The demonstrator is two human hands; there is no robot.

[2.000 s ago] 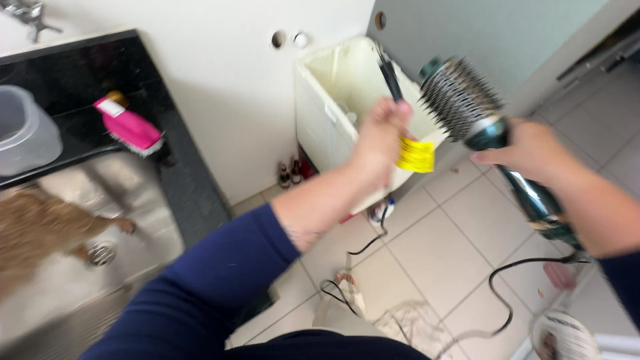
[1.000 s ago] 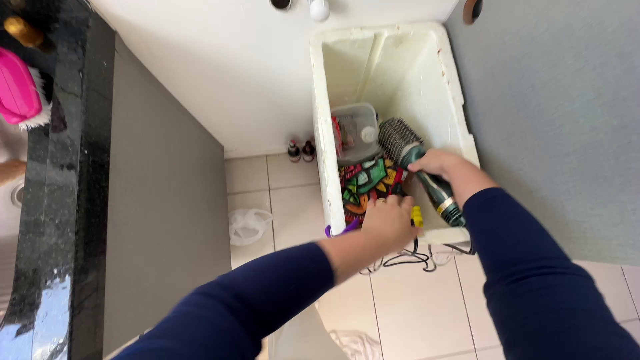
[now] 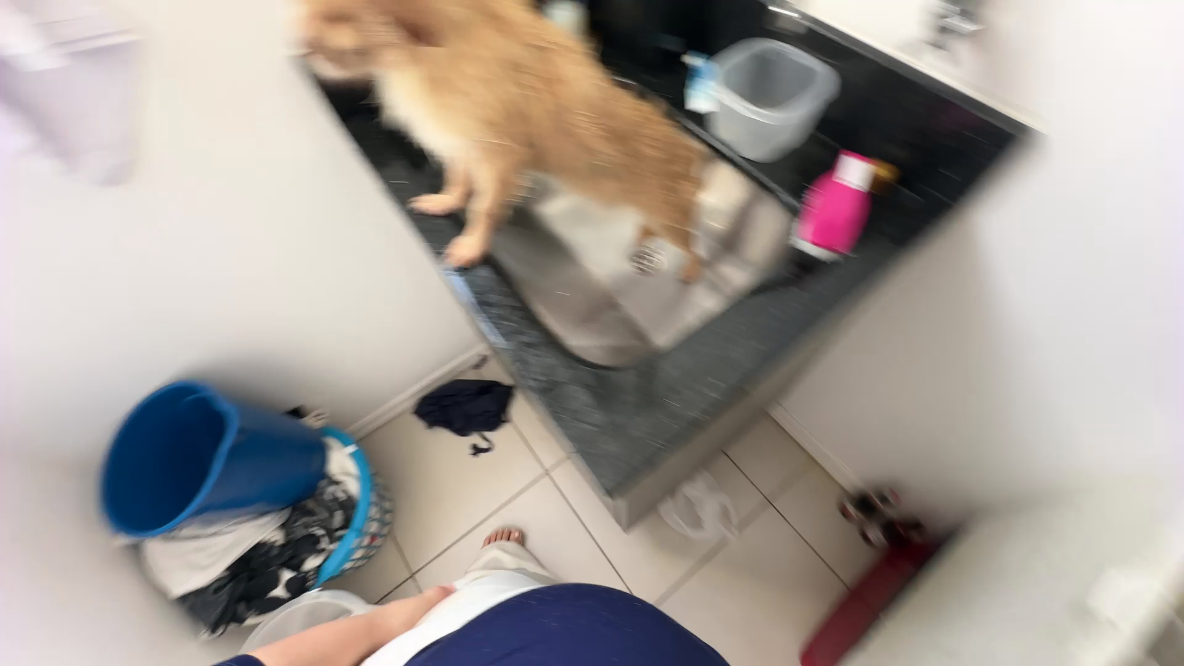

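Note:
A wet-looking tan dog (image 3: 546,111) stands with its front paws on the dark stone counter and its hind legs in the steel sink (image 3: 592,287). Right of the sink lies a pink-backed brush (image 3: 835,208), with a clear plastic tub (image 3: 772,97) farther back. At the bottom left my left forearm reaches toward white cloth at my waist; my left hand (image 3: 435,606) shows only in part, its fingers hidden. My right hand is outside the view. The picture is blurred.
A blue bucket (image 3: 222,462) sits on a laundry basket (image 3: 356,527) of clothes at the left. Dark cloth (image 3: 464,405) and a white plastic bag (image 3: 700,507) lie on the tiles. The counter corner (image 3: 622,499) juts toward me; small bottles (image 3: 879,518) stand by the wall.
The view has swung from the open white bin to the sink and dog. The hot-air brush, in my right hand a second ago over the bin, is out of view. My left hand is now low by my waist.

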